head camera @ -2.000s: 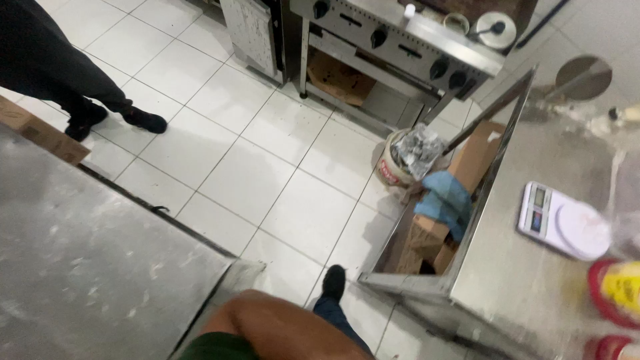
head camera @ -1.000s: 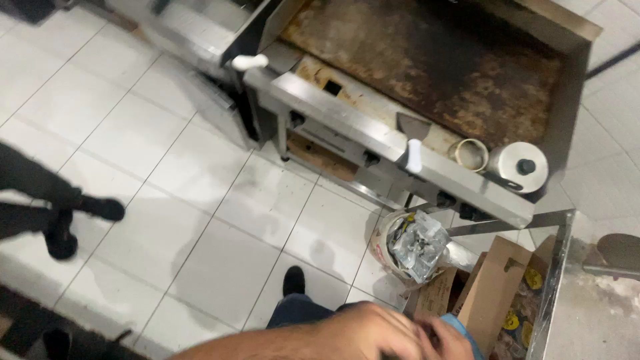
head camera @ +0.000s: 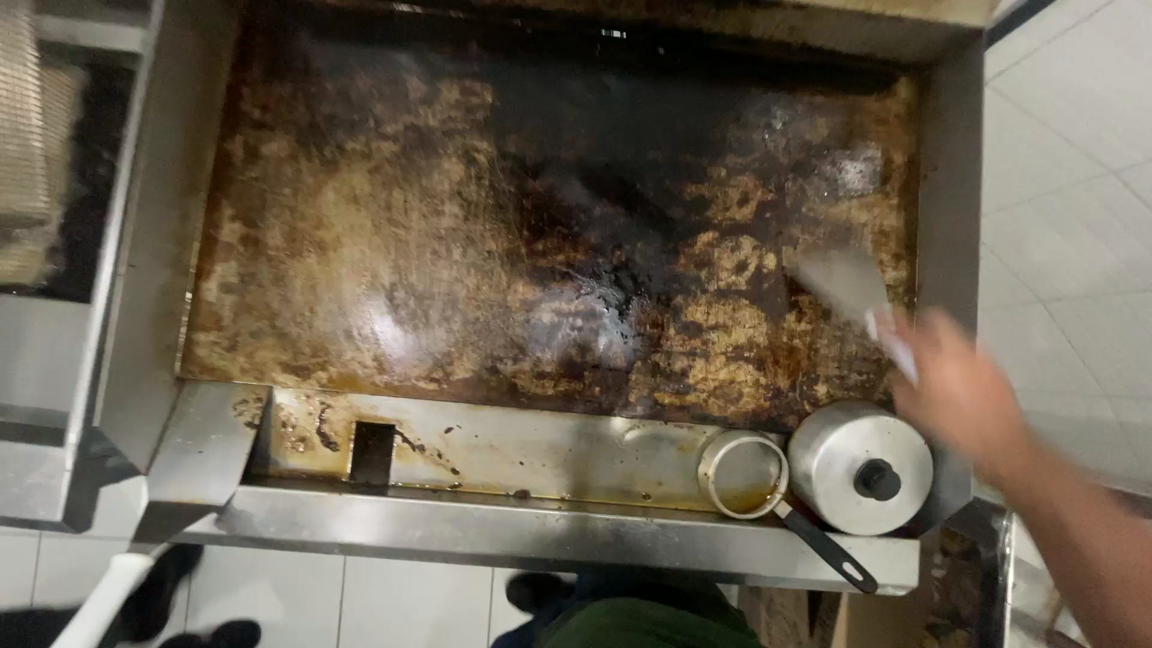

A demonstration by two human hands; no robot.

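My right hand (head camera: 958, 387), blurred, grips the white handle of a metal griddle spatula (head camera: 846, 279). The blade is over the right side of the greasy flat-top griddle (head camera: 360, 225); whether it touches the surface cannot be told. Below the hand stands a lidded aluminium pot (head camera: 832, 468) with a black knob. Beside it, a small round pan (head camera: 711, 472) with a black handle holds some brownish liquid. Both are at the griddle's front trough. My left hand does not show in the view.
The front trough (head camera: 540, 459) has a dark rectangular drain opening (head camera: 372, 453). A white handle (head camera: 103, 603) juts up at the lower left. Fryer baskets (head camera: 22, 135) are at the far left. Another person's dark shoes (head camera: 216, 634) show on the tiled floor.
The view has moved in over the griddle. The spatula, which lay at the griddle's front edge one second ago, is now in my right hand above the plate.
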